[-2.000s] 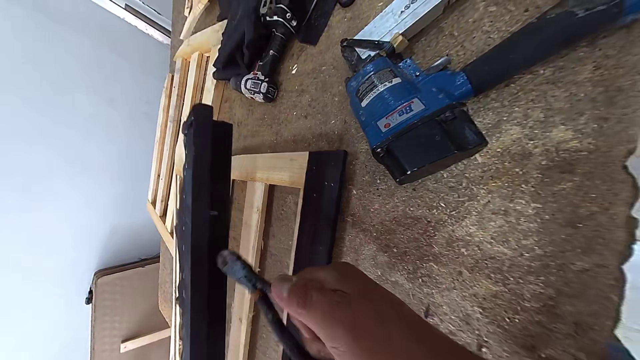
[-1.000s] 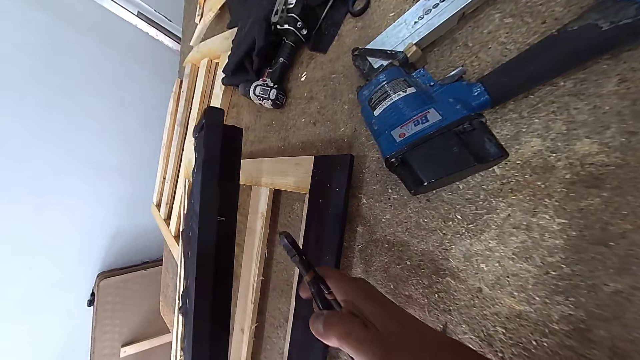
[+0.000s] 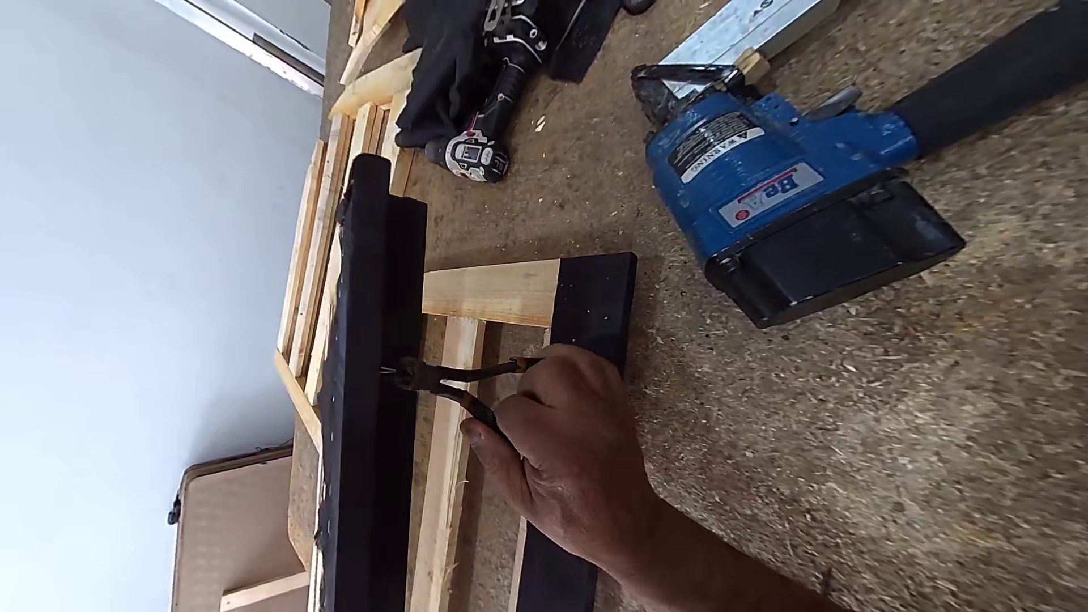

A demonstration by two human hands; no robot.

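My right hand is closed around the handles of a pair of pliers with dark, worn metal. The handles are spread apart. The jaws are at the side of a black-covered frame member, where a small shiny metal piece, perhaps a staple or nail, shows at their tip. Whether the jaws grip it, I cannot tell. Behind the pliers lie a pale wooden slat and a crosspiece joined to a second black-covered member. My left hand is out of view.
A blue pneumatic stapler with a black hose or handle lies on the speckled worktop. Near it are a metal bar, a cordless driver and black cloth. More pale wooden slats lie beyond the frame, beside a light wall.
My right hand has brought the pliers to the side of the black-covered member; one second ago they were away from it, handles together. The handles are now spread.
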